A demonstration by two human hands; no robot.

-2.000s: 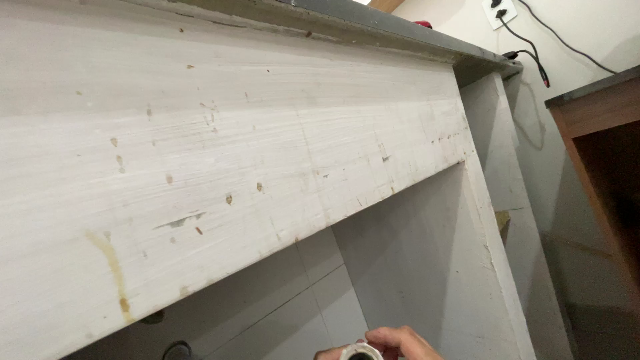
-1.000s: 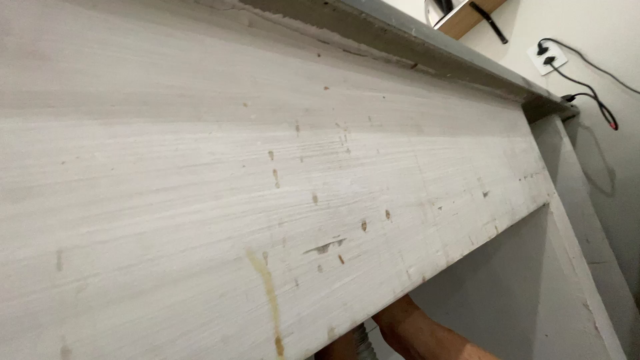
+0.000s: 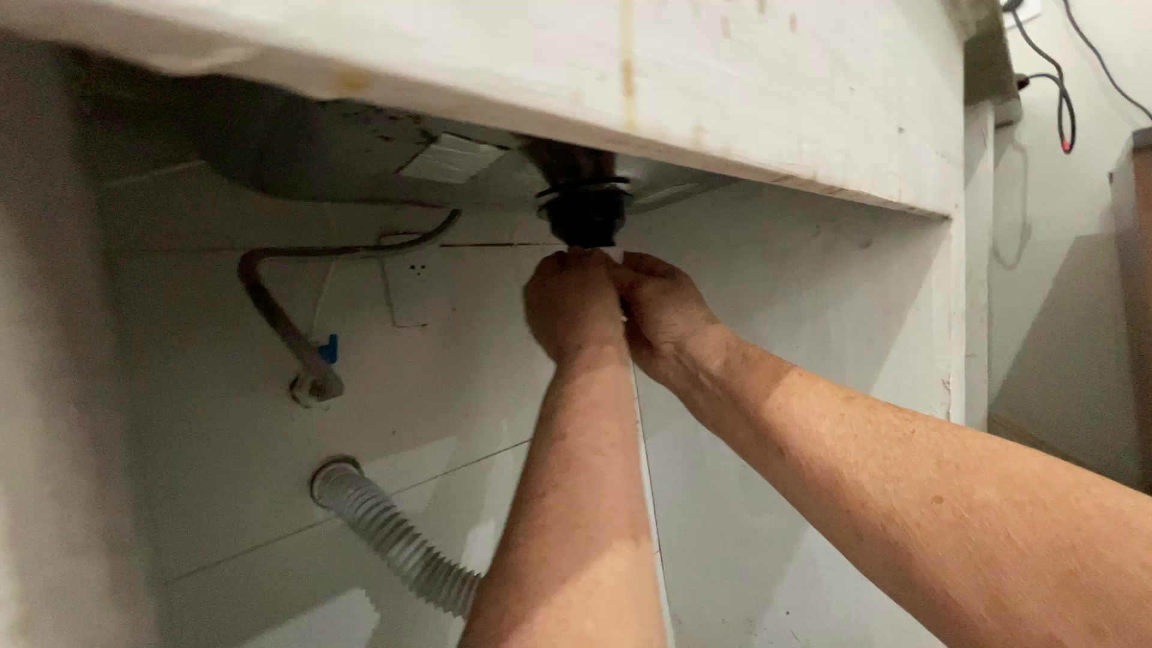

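Both my hands meet just below the black sink drain fitting (image 3: 587,211), under the metal sink bowl (image 3: 306,148). My left hand (image 3: 576,301) and my right hand (image 3: 666,306) close around a small white part (image 3: 616,255), of which only a bit shows between them. Whether that part touches the fitting cannot be told. A grey corrugated drain hose (image 3: 405,540) comes out of the back wall at lower left and passes behind my left forearm; its other end is hidden.
The white front panel (image 3: 720,99) runs above my arms. At left, a flexible supply hose (image 3: 270,297) bends down to a wall connection beside a blue valve handle (image 3: 329,348). A side wall (image 3: 783,297) stands at right, and black cables (image 3: 1048,81) hang beyond it.
The view has dropped to under the sink. Both hands, earlier at the lower edge of the view and partly hidden, are now together beneath the drain fitting.
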